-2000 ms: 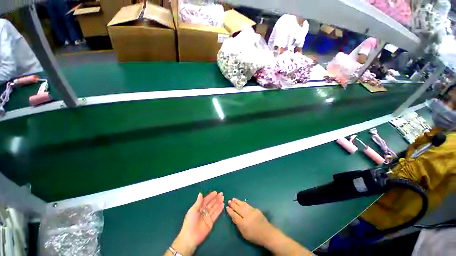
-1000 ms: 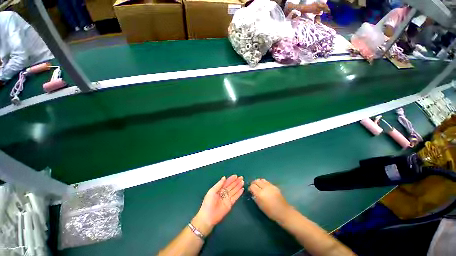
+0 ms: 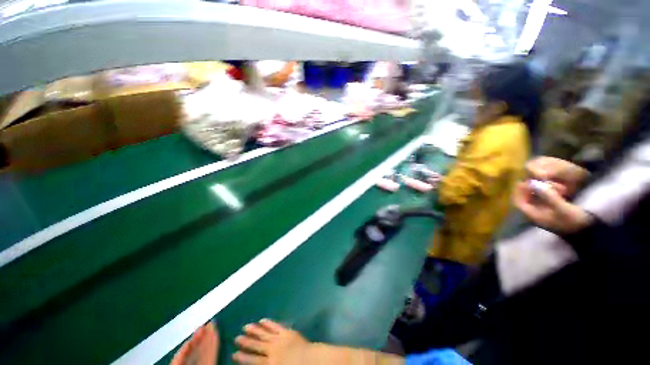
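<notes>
The view is blurred. My left hand is at the bottom edge, mostly cut off; only its raised fingers show, and its palm is hidden. My right hand is just right of it, palm down over the green surface, with its fingers apart and nothing visible in them. The black electric screwdriver is beyond my right hand, to the right, near the surface's edge. No screws can be made out.
Pink units lie farther down the line. A person in yellow sits at right. Nearer, another person's hands hold something small and pale. A conveyor, cream bag and cartons are at left; a shelf hangs overhead.
The view has swung right and up, so my hands sit lower and farther left. My right hand's fingers have spread. My left palm and the clear bag at left have gone out of view.
</notes>
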